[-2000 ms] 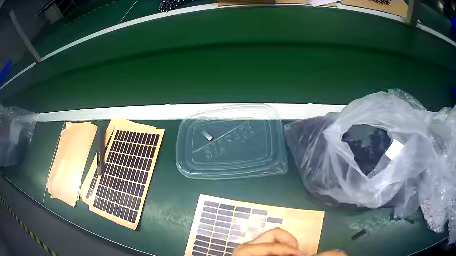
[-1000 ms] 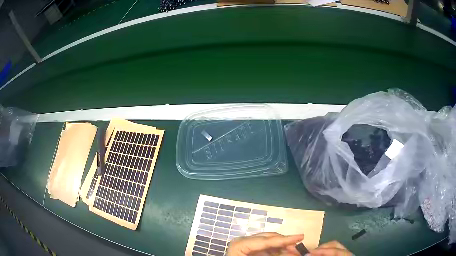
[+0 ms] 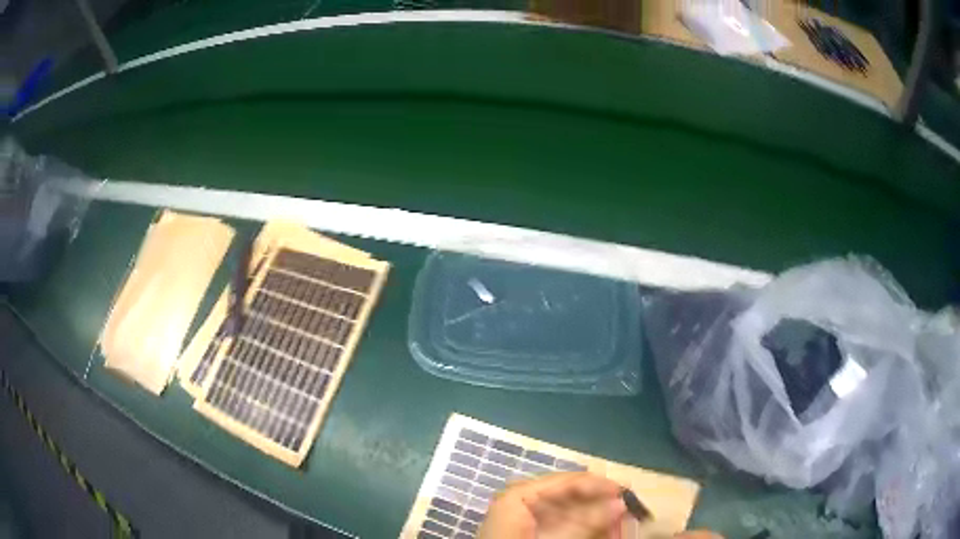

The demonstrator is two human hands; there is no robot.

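Note:
My left hand (image 3: 558, 507) is at the bottom edge, over the nearest backing sheet (image 3: 664, 495), which carries rows of dark pads on its left part. Its fingertips hold a small dark part (image 3: 635, 505). My right hand (image 3: 699, 535) shows only as a sliver at the bottom edge, just right of the part; its fingers are cut off and cannot be read. The clear plastic tray (image 3: 526, 363) lies beyond the sheet with one small light piece (image 3: 481, 291) in it.
Spare pad sheets (image 3: 300, 347) lie at left with a dark strip (image 3: 240, 284) across them, beside a plain tan stack (image 3: 163, 300). A crumpled clear bag (image 3: 737, 411) with dark contents is at right. A white rail (image 3: 347, 218) runs behind.
The whole view has tilted and shifted. My left hand now holds the dark part at its fingertips, its fingers more curled. My right hand has dropped lower, mostly out of the picture.

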